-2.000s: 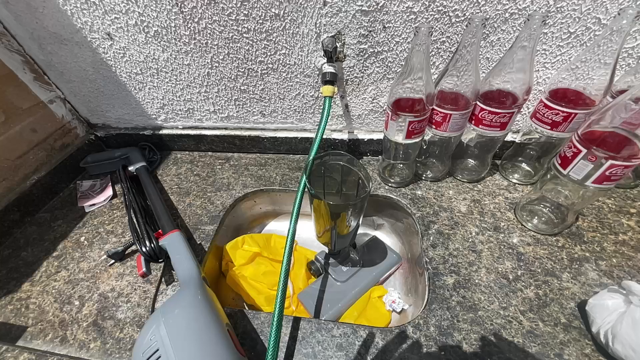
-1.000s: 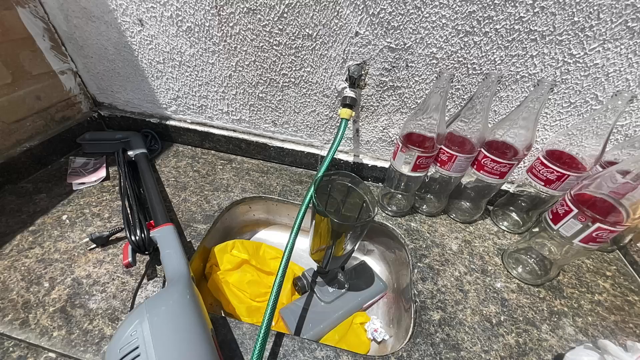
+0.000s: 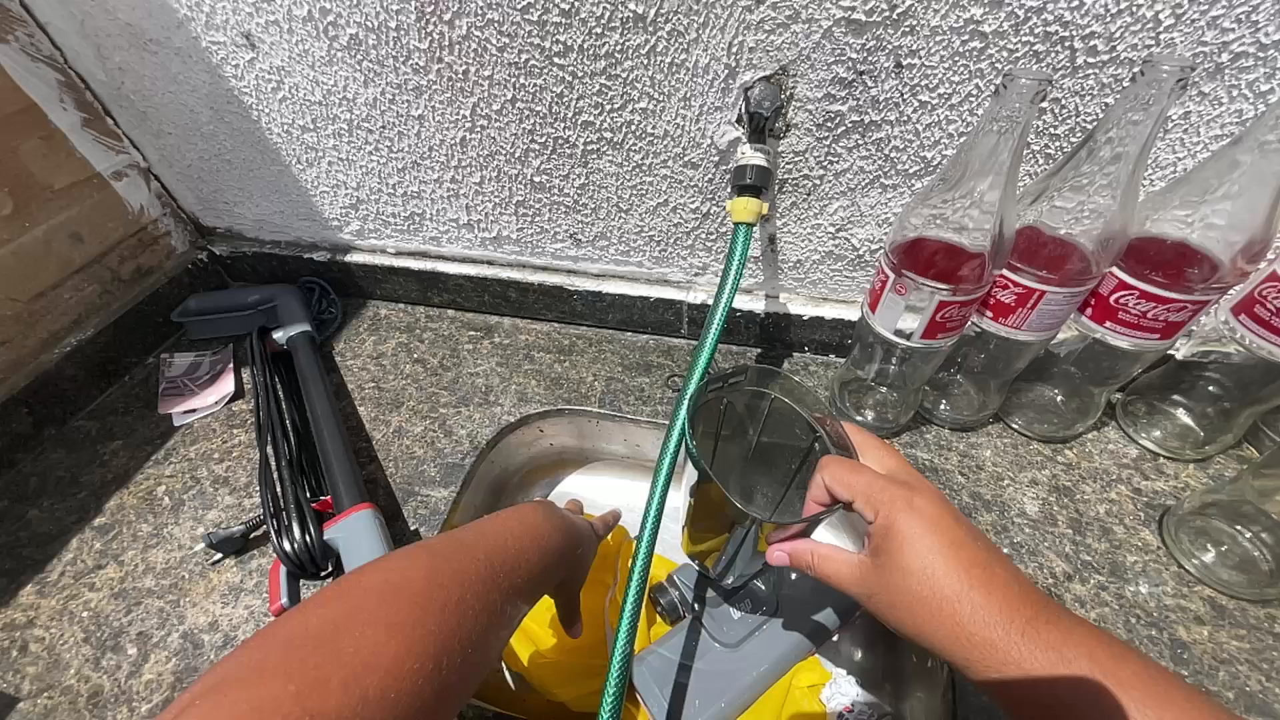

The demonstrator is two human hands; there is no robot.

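Observation:
My right hand (image 3: 860, 510) grips the rim of a smoky transparent plastic container (image 3: 765, 440), its open top facing up over the steel sink basin (image 3: 520, 440). My left hand (image 3: 580, 550) is over the yellow cloth or bag (image 3: 570, 650) in the basin, its fingers apart; whether it touches the yellow material is unclear. A grey plastic bottle or tank (image 3: 740, 640) lies in the basin below the container, with its black cap (image 3: 672, 597) toward the left. The green garden hose (image 3: 665, 460) runs down from the wall tap (image 3: 762, 105), between my two hands.
Several empty glass Coca-Cola bottles (image 3: 920, 315) stand at the right against the textured wall. On the left of the granite counter (image 3: 480, 360) lies a grey upright appliance (image 3: 330, 430) with a coiled black cord (image 3: 275, 470) and plug, beside some papers (image 3: 197, 380).
Both my hands have come into view over the basin. My right hand has taken hold of the transparent container, which stood ungripped in the earlier frames.

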